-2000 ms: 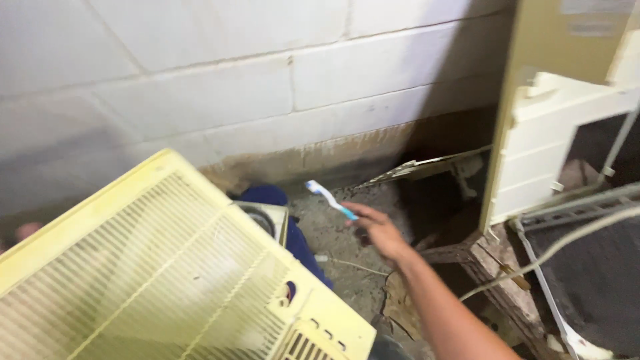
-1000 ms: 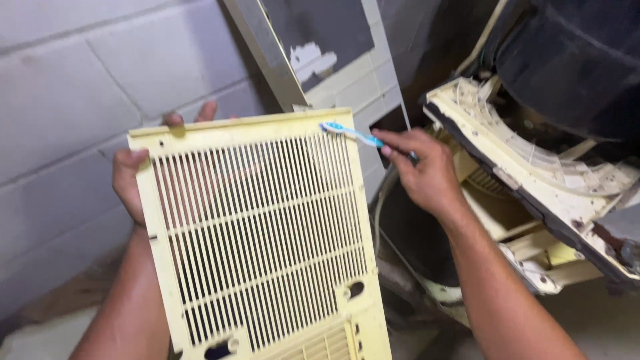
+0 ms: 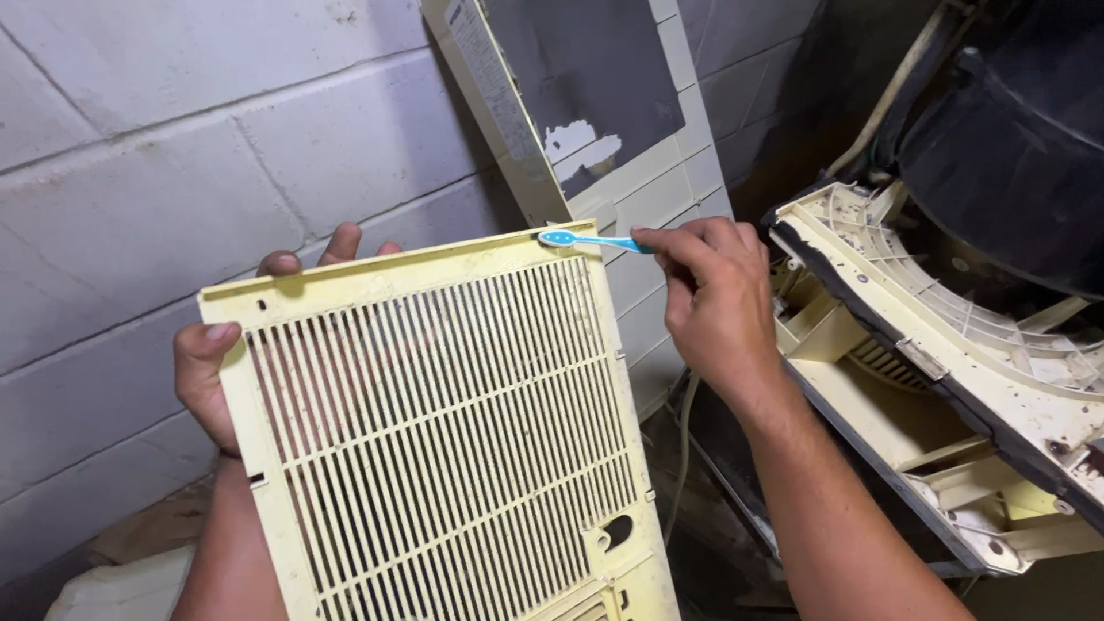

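My left hand [image 3: 207, 371] grips the upper left corner of a cream plastic grille panel [image 3: 405, 272], its thumb on the near face and other fingers behind, partly seen through the slats. The panel is held up and tilted, its lower end out of view. In my right hand [image 3: 724, 293] is a blue and white toothbrush [image 3: 604, 241], pinched by the handle between thumb and fingers. The brush head lies against the panel's top rim near the upper right corner, its bristles hidden behind the head.
Behind stands a cream plastic housing panel [image 3: 690, 168] with dark sheet on it, near a painted block wall [image 3: 172, 190]. At right are a dirty cream plastic appliance frame [image 3: 949, 336] and a black drum-like part [image 3: 1009, 155]. A cable [image 3: 686, 457] hangs below my right hand.
Two seconds ago the toothbrush was held away from the grille; since one second ago its head has been at the top rim. The view has swung a lot since the first frame.
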